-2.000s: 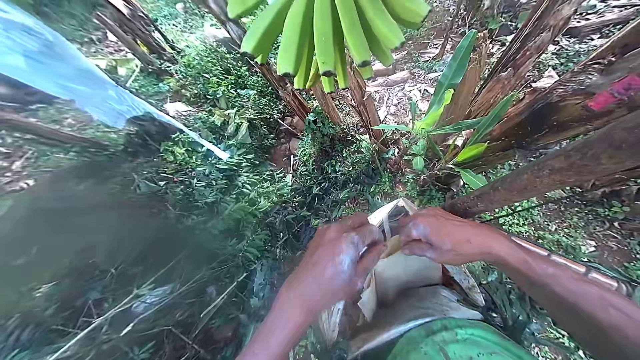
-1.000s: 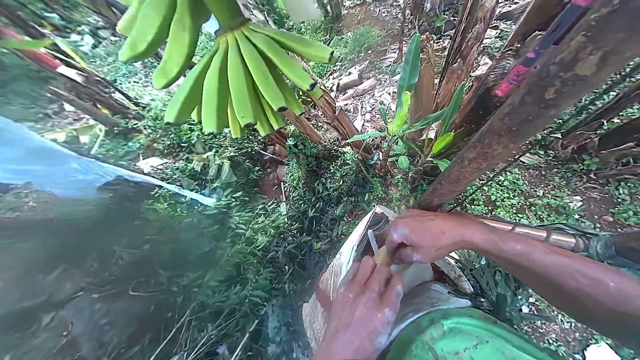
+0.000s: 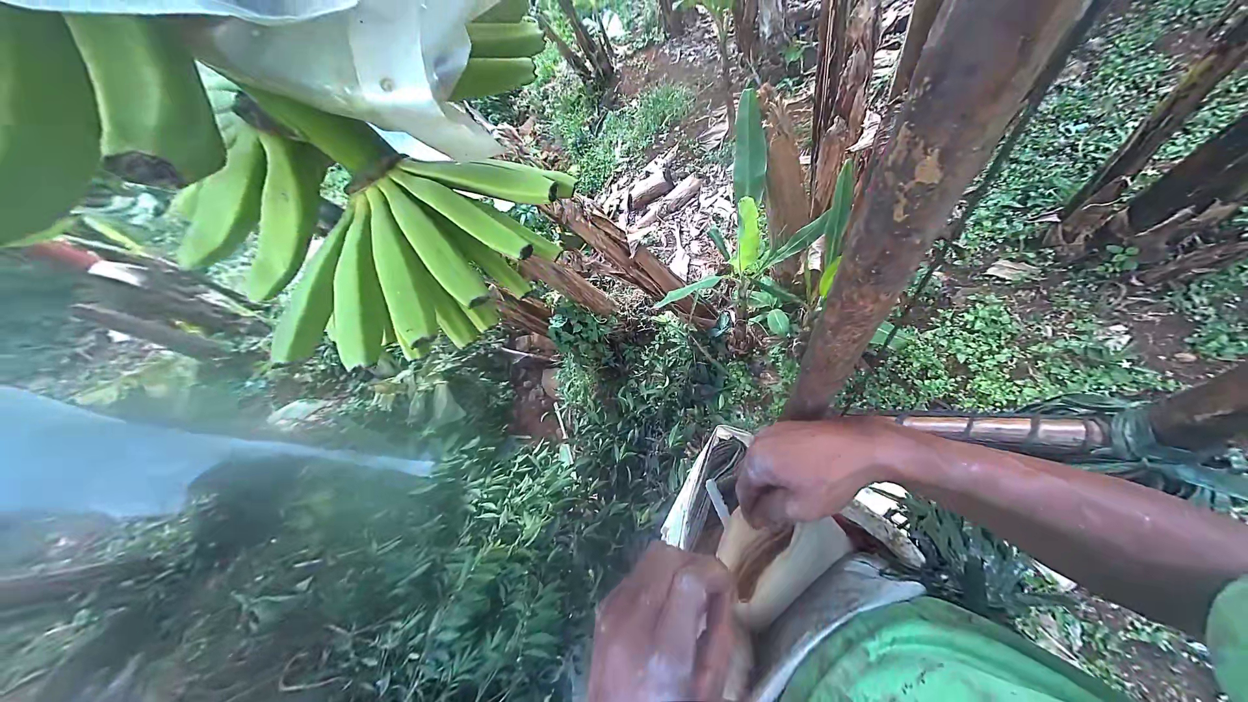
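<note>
My left hand (image 3: 668, 624) is closed at the left edge of a worn, pale pouch (image 3: 694, 492) at my waist. My right hand (image 3: 804, 473) has its fingers curled down at the pouch's top, against a cream-coloured folded piece (image 3: 795, 575) that looks like cloth or paper. A thin white strip stands in the pouch between the hands. Whether the fingertips pinch the cream piece is hidden from view. Green clothing (image 3: 936, 653) lies just below. At upper left hangs a bunch of green bananas (image 3: 400, 263), partly covered by a whitish plastic sheet (image 3: 361, 63).
A brown pole (image 3: 912, 195) slants past my right hand. Behind my right forearm runs a metallic banded cylinder (image 3: 1004, 432). Blurred bluish plastic (image 3: 88, 458) is at left. A young banana plant (image 3: 751, 234), dry trunks and low weeds cover the ground ahead.
The view has swung, bringing more of the banana bunch and its plastic cover into sight. Both hands have stayed at the pouch, and more of the cream piece shows between them now.
</note>
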